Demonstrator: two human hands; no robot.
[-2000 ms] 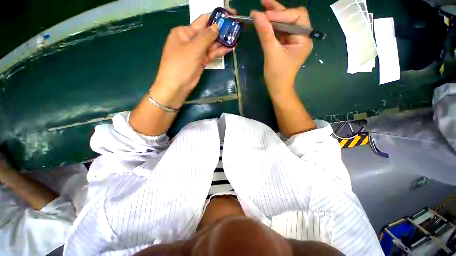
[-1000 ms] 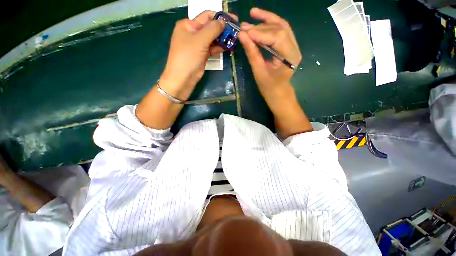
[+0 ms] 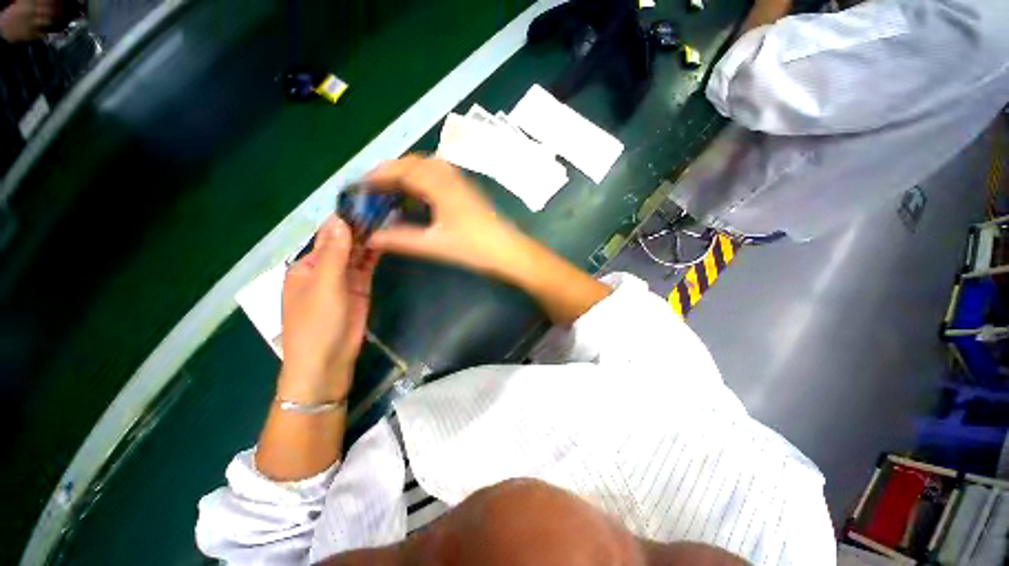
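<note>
The watch housing (image 3: 371, 206) is dark with some blue showing, blurred, and held up between both hands above the bench edge. My left hand (image 3: 321, 282) holds it from below at its lower left. My right hand (image 3: 443, 216) has its fingers and thumb around its right side, with a dark part between them; I cannot tell if this is the housing or the tweezers. A white sheet (image 3: 263, 304) lies on the bench, partly behind my left hand.
A fan of white strips (image 3: 503, 160) and a single white sheet (image 3: 568, 133) lie right of my hands. A black heap (image 3: 597, 44) is beyond them. A dark unit with a yellow tab (image 3: 330, 87) is on the green belt behind the pale rail (image 3: 415, 116). A person's sleeve (image 3: 797, 72) is at the upper right.
The view has turned, showing more belt and the neighbouring person. My right hand has changed from a pen-like hold on the tweezers to fingers around the housing's side.
</note>
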